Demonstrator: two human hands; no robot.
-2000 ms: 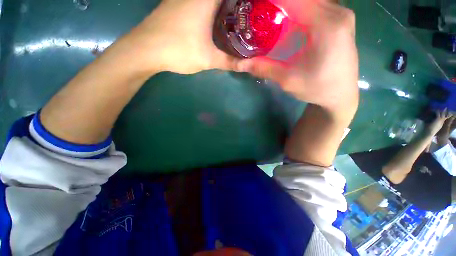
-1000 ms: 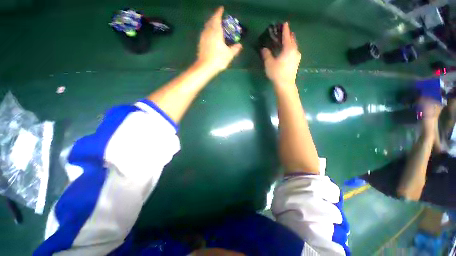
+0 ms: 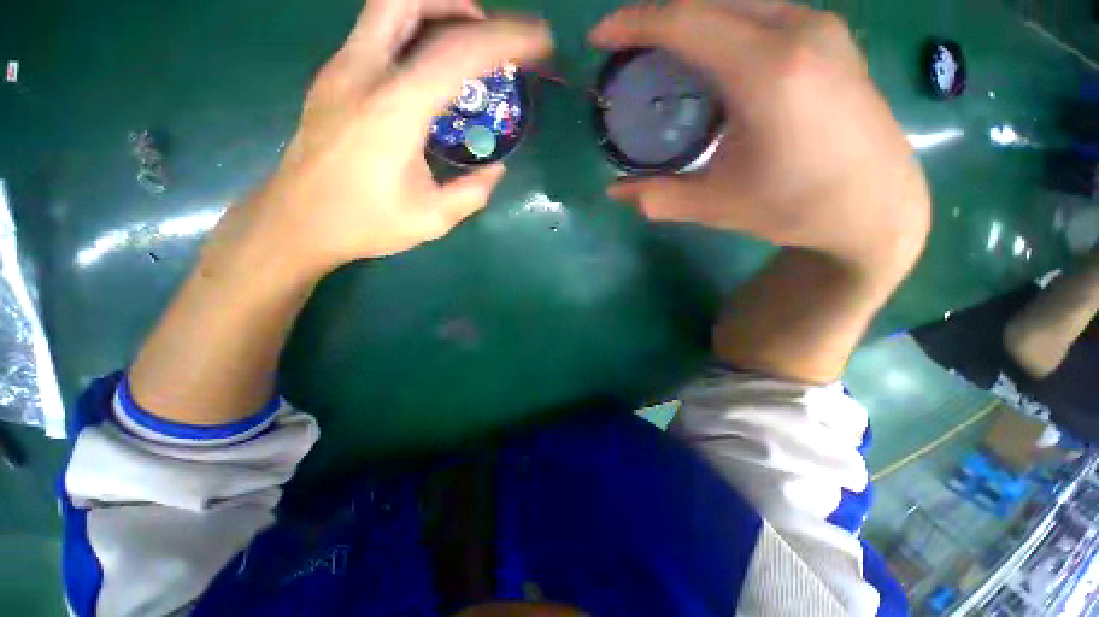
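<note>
My left hand (image 3: 374, 145) grips a black round speaker body with its open end facing me. A round blue-purple circuit board (image 3: 480, 111) with small parts and a pale green spot shows in it. My right hand (image 3: 783, 127) grips a round end cap (image 3: 654, 109) with a grey face and a dark rim. The two parts are held apart, side by side. A thin dark reddish wire shows beside the board; where it ends is not clear. My fingers are slightly blurred.
A small black disc with a pale centre (image 3: 945, 68) lies on the green bench (image 3: 530, 301) at right. A clear plastic bag (image 3: 24, 325) lies at the left edge. Another person's arm (image 3: 1061, 319) shows at far right. Small tangled bits (image 3: 148, 160) lie at left.
Both hands have come back nearer the camera, each holding a part. The board and the grey cap face now show large and close. The other units at the back are out of view.
</note>
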